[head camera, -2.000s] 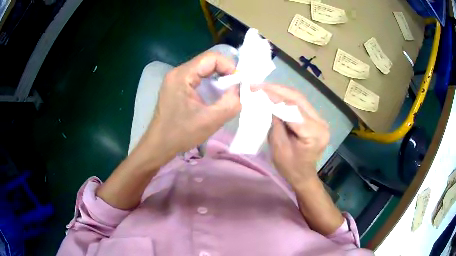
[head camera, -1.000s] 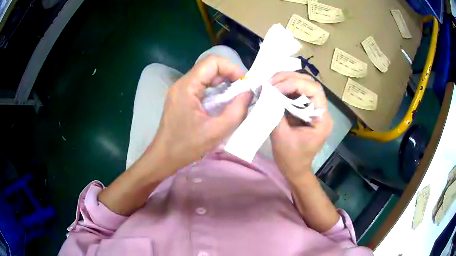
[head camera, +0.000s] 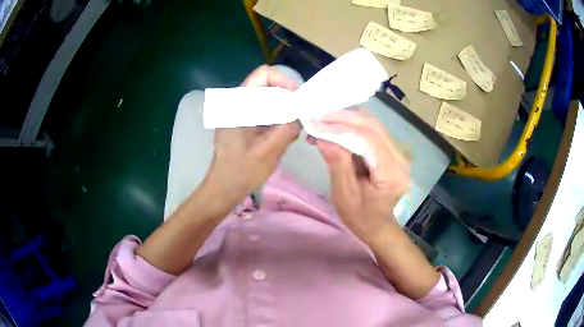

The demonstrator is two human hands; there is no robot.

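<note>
A bunch of white labels [head camera: 346,83] is held in front of my chest, pinched at its middle. One blank end points left and the other fans out to the upper right. My left hand [head camera: 253,137] holds the bunch from below and behind, its fingertips partly hidden by the labels. My right hand [head camera: 368,163] grips at the middle, with a white strip [head camera: 346,139] running along its fingers. Both hands are slightly blurred. No rubber band can be made out now.
Buff bundle tickets [head camera: 443,82] lie spread on the brown cardboard sheet [head camera: 397,76], inside a yellow trolley frame [head camera: 520,156]. A dark ribbon scrap [head camera: 396,88] is at its near edge. More tickets [head camera: 542,260] lie on the white table [head camera: 522,300] at right.
The label bunch has turned, so its lower end now points left instead of down. The yellowish band seen by my left fingertips is no longer visible.
</note>
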